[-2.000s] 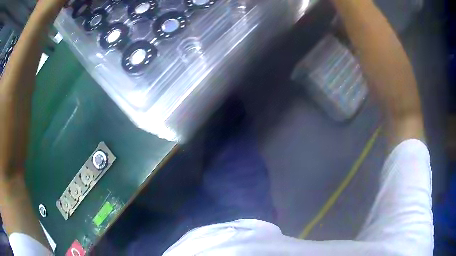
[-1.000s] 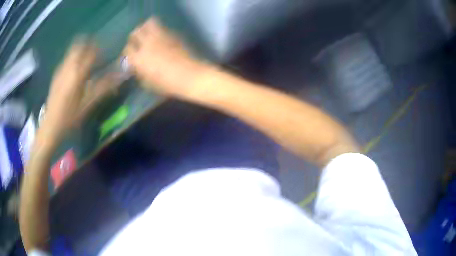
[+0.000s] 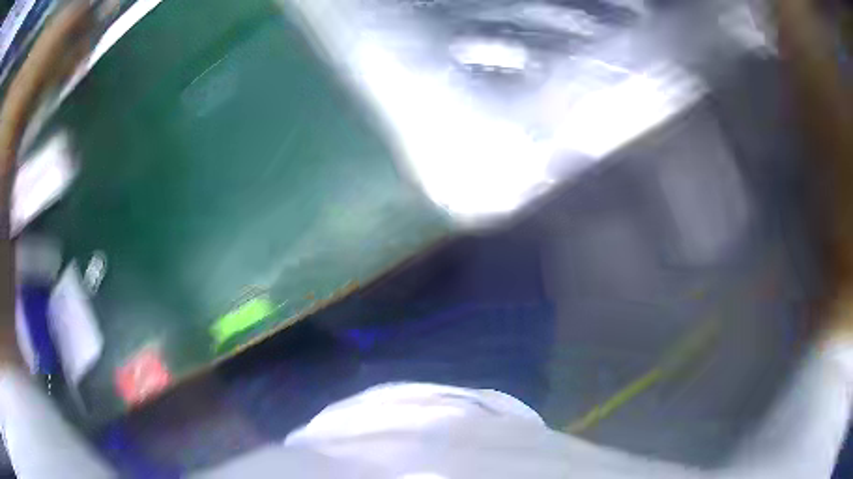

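Note:
The clear blister tray [image 3: 412, 122] lies at the top centre on the bench corner, bright with glare and blurred. A round part with a pale centre [image 3: 491, 54] shows in it; other dark shapes there are too blurred to tell. A small pale ring [image 3: 95, 271] lies on the green mat [image 3: 253, 159] at the left. My left forearm runs up the left edge and my right arm runs up the right edge. Both hands are beyond the picture's top, so what they hold is hidden.
A green label [image 3: 241, 322] and a red label [image 3: 143, 376] lie along the bench edge. White papers [image 3: 75, 323] and a blue item [image 3: 37, 327] are at the far left. A yellow line [image 3: 622, 400] crosses the grey floor.
A second ago both hands were close together over the mat; now they have moved apart and out of view. The strip fixture seen on the mat two seconds ago no longer shows.

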